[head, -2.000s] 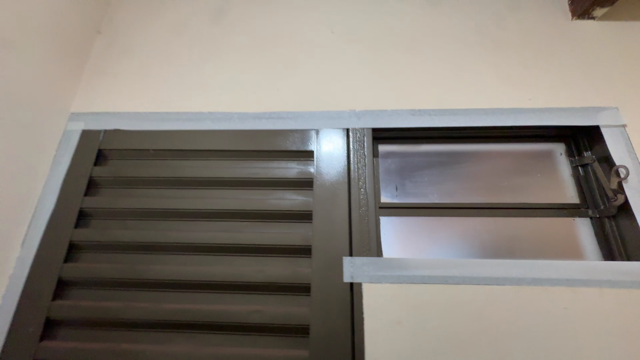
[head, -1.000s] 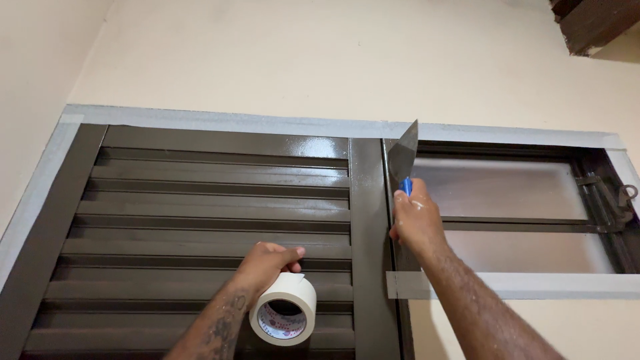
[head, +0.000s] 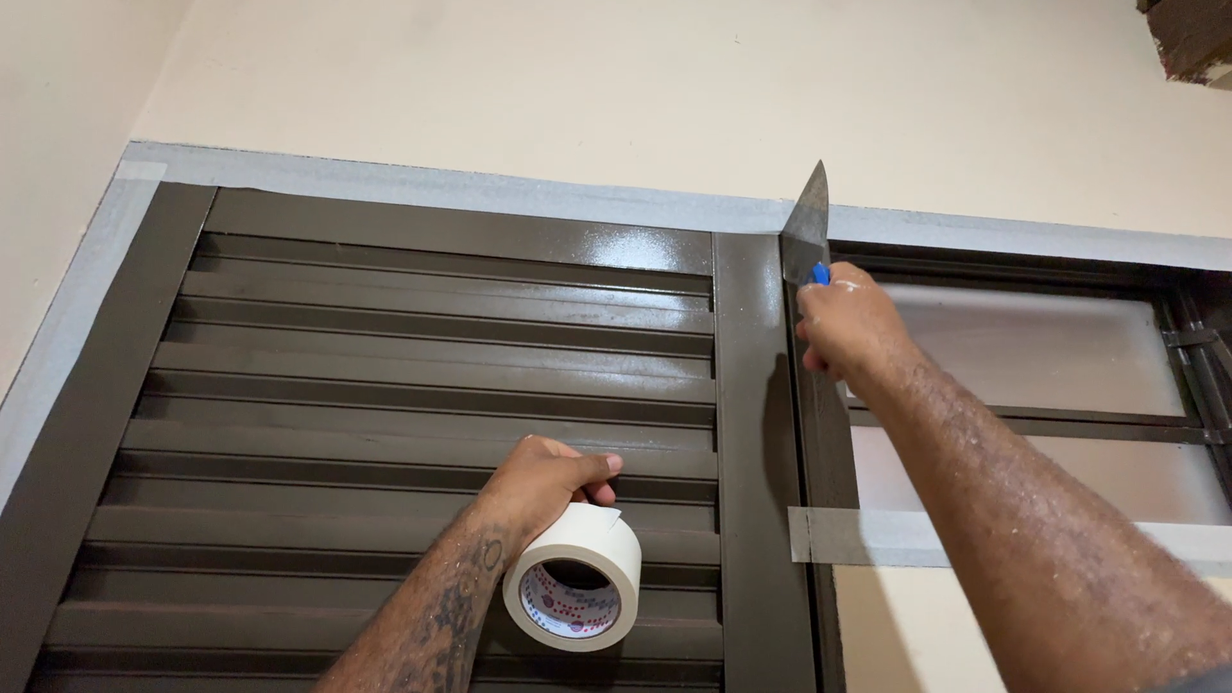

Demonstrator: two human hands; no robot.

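Observation:
My right hand (head: 852, 318) is closed on the blue handle of a putty knife (head: 808, 217). Its thin metal blade points up, its tip overlapping the masking tape strip (head: 539, 200) above the brown frame. Lower and to the left, my left hand (head: 549, 476) is in front of a brown louvered door (head: 433, 399). A wide roll of white masking tape (head: 624, 577) hangs just under its fingers, its loose end near the fingertips; the grip itself is partly hidden. Whether the blade touches the tape strip or the wall cannot be told.
Right of the door is a small window with frosted panes (head: 1039, 351) in a dark metal frame. More tape (head: 876, 537) runs below the window and down the left wall edge (head: 72, 322). A dark beam (head: 1193, 38) juts in at the upper right.
Both hands, absent two seconds ago, came into view with the putty knife and the tape roll. Since one second ago they have kept much the same places against the door. The view has shifted closer.

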